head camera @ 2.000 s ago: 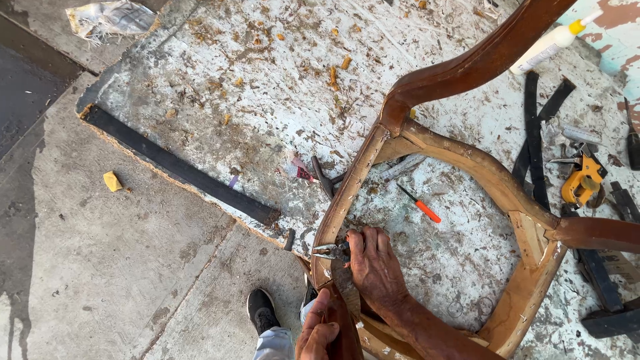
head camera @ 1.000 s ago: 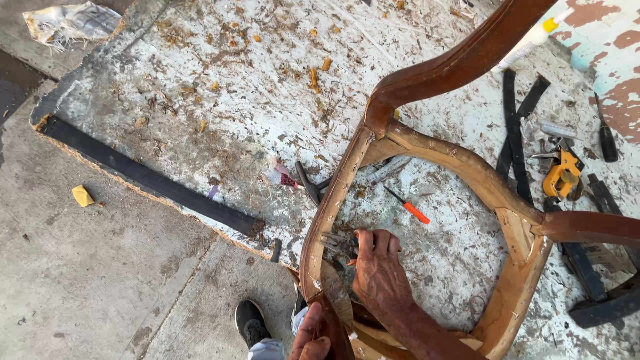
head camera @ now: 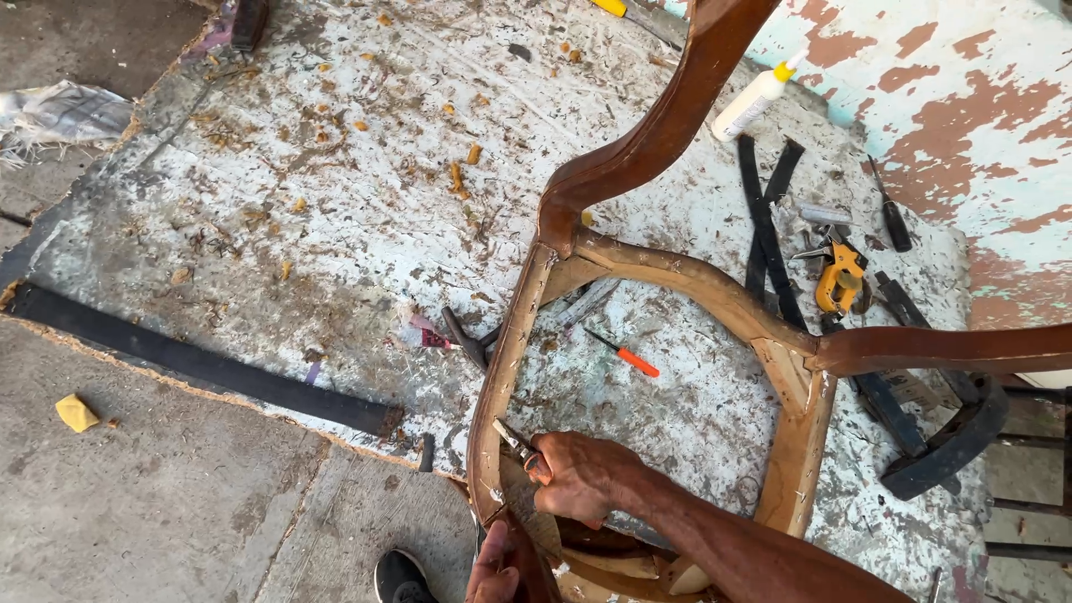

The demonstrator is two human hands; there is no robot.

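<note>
A wooden chair frame [head camera: 687, 272] with curved brown legs lies upside down on the paint-stained work surface. My right hand [head camera: 586, 477] grips pliers [head camera: 523, 448] with orange on the handles, their jaws at the inner edge of the left seat rail. Bits of white and staples dot that rail. My left hand [head camera: 494, 569] holds the brown chair leg at the bottom, close to the rail's corner. Through the frame's opening a small screwdriver with an orange handle [head camera: 638, 363] shows on the surface. A hammer [head camera: 465, 337] lies partly hidden beneath the left rail.
A long black strap [head camera: 201, 360] runs along the board's left edge. On the right are crossed black straps [head camera: 762, 226], a yellow tool [head camera: 840, 280], a dark-handled screwdriver [head camera: 894, 224] and a white glue bottle [head camera: 749, 105]. A shoe [head camera: 402, 576] is at the bottom.
My right hand has turned, and the pliers now point up and left, with more of their handles showing. My left hand stays on the chair leg.
</note>
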